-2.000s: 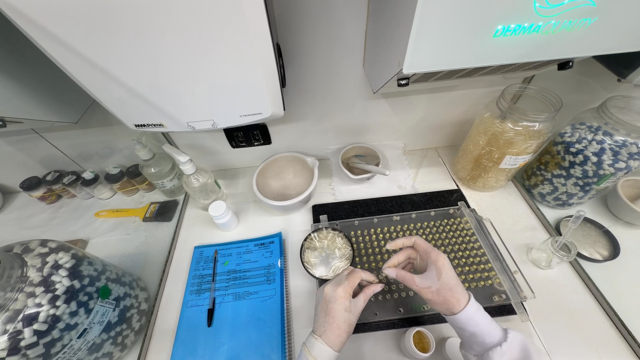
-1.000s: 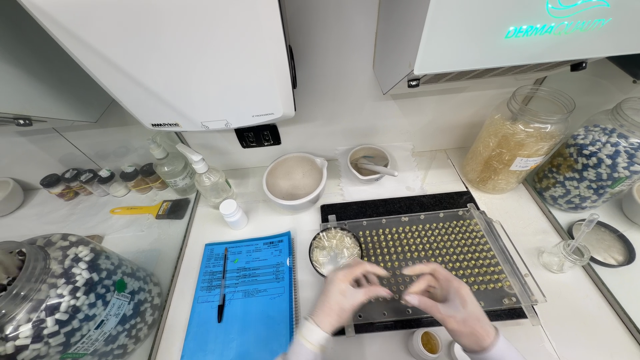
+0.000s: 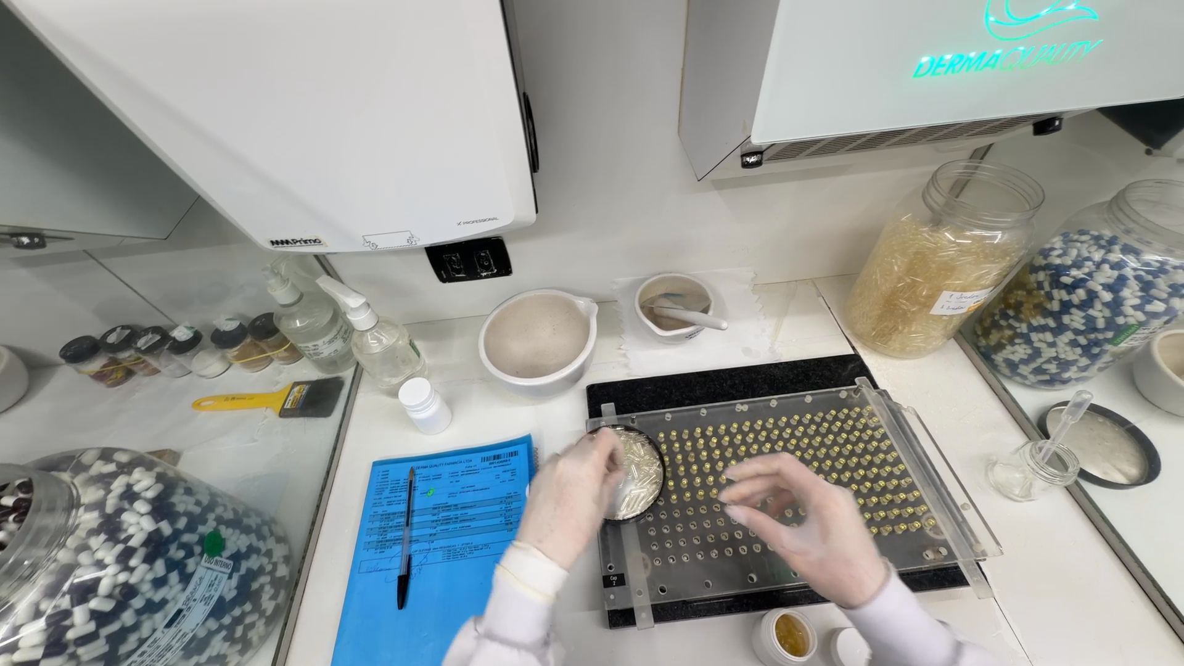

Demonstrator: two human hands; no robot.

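Note:
A capsule filling board (image 3: 689, 555) lies on a black base, many of its holes holding yellowish capsules; lower rows at the left look unfilled. On its left end rests a round black-rimmed dish (image 3: 645, 476) of clear capsules. My left hand (image 3: 573, 495) is over the dish's left edge, fingertips together and pointing in; whether they pinch a capsule is hidden. Above the middle of the board is my right hand (image 3: 800, 527), thumb and fingers curved and apart, with nothing visible between them. Both hands appear to wear thin gloves. Below the board stands a small white jar (image 3: 784, 638) with yellow contents.
A blue folder (image 3: 370, 592) with a printed sheet and a pen (image 3: 405, 546) lies left. Behind stand a white bottle (image 3: 425, 405), a pump bottle (image 3: 384, 351), a large mortar (image 3: 539, 342) and a smaller mortar with pestle (image 3: 673, 305). Large capsule jars (image 3: 939, 268) stand right.
My left hand has moved left from the board to the dish. My right hand stays over the board, its fingers now spread from the thumb.

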